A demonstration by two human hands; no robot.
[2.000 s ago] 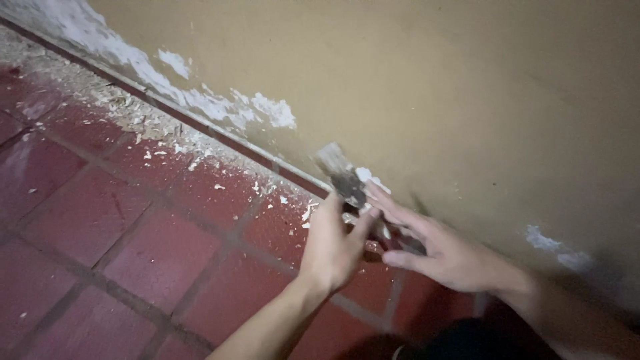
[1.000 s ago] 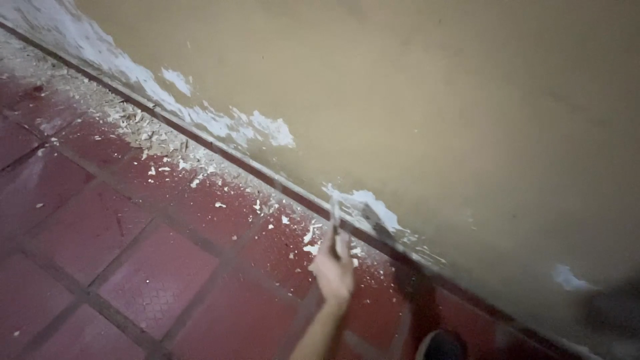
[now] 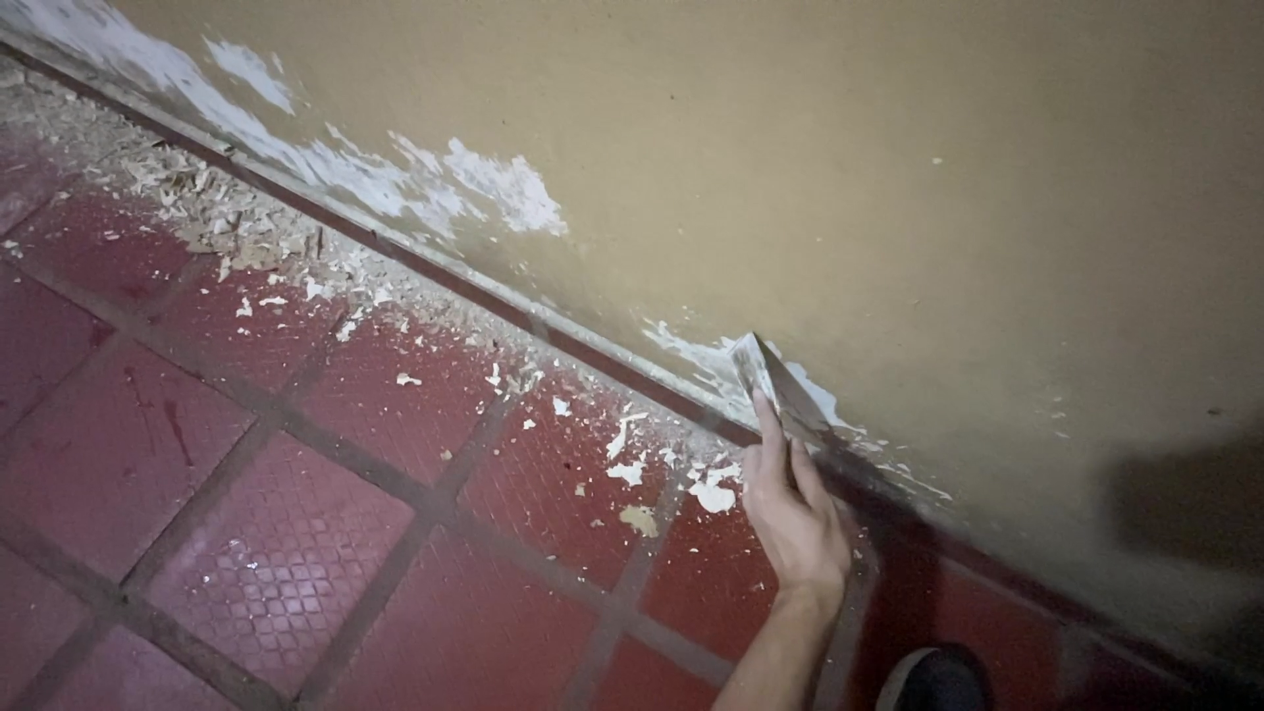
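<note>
My left hand [image 3: 798, 528] reaches up from the bottom of the head view, closed around a scraper with a flat metal blade [image 3: 752, 365]. One finger lies extended along the tool toward the blade, and the handle is mostly hidden in the hand. The blade is at the low part of the beige wall [image 3: 839, 178], over a patch of bared white plaster [image 3: 691, 354] just above the skirting. Its dark shadow falls to the right. My right hand is out of view.
Paint flakes and dust [image 3: 237, 222] lie along the wall's foot and on the red floor tiles [image 3: 286, 553]. A dark red skirting edge [image 3: 474, 294] runs diagonally. A larger scraped patch [image 3: 385, 183] shows at upper left. A dark shoe [image 3: 936, 679] is at the bottom.
Two seconds ago both hands were together at the scraper; my right hand has left the view. My left hand now has the blade up at the wall patch, and the white patch there was smaller in view before.
</note>
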